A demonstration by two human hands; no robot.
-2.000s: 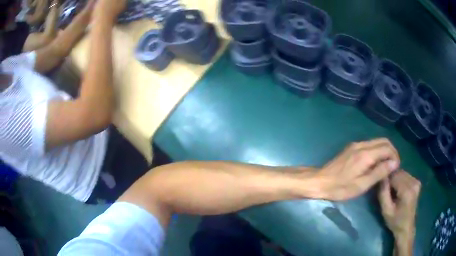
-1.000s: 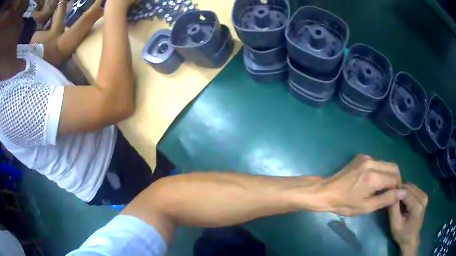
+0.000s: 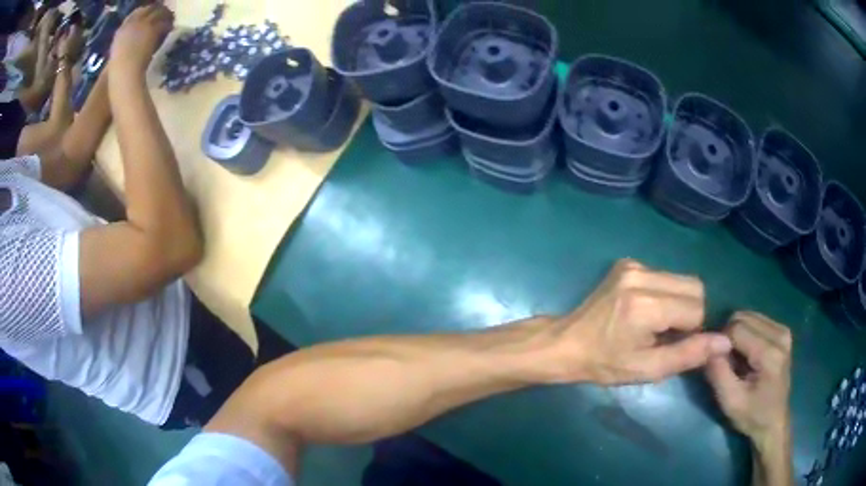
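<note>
My left hand (image 3: 636, 327) reaches across the green tabletop (image 3: 427, 237) with its fingers curled and thumb and fingertips pinched together. My right hand (image 3: 755, 375) is beside it at the right, fingers also curled. The fingertips of both hands meet or nearly meet, above the table. Whatever may be between the fingertips is too small or hidden to see. A pile of small silvery and dark fittings (image 3: 845, 418) lies at the right edge, past my right hand.
Dark housings (image 3: 612, 114), many stacked, curve along the far side. More housings (image 3: 285, 95) stand on the tan board (image 3: 256, 209), near scattered metal fittings (image 3: 223, 52). A person in a white mesh top (image 3: 123, 313) sits at left, forearm over the board. A dark patch (image 3: 631, 427) marks the green surface.
The view has shifted, so the housings appear further left. My hands remain together at the fingertips, with the left hand turned a little. The neighbour's hand still works at the fittings pile.
</note>
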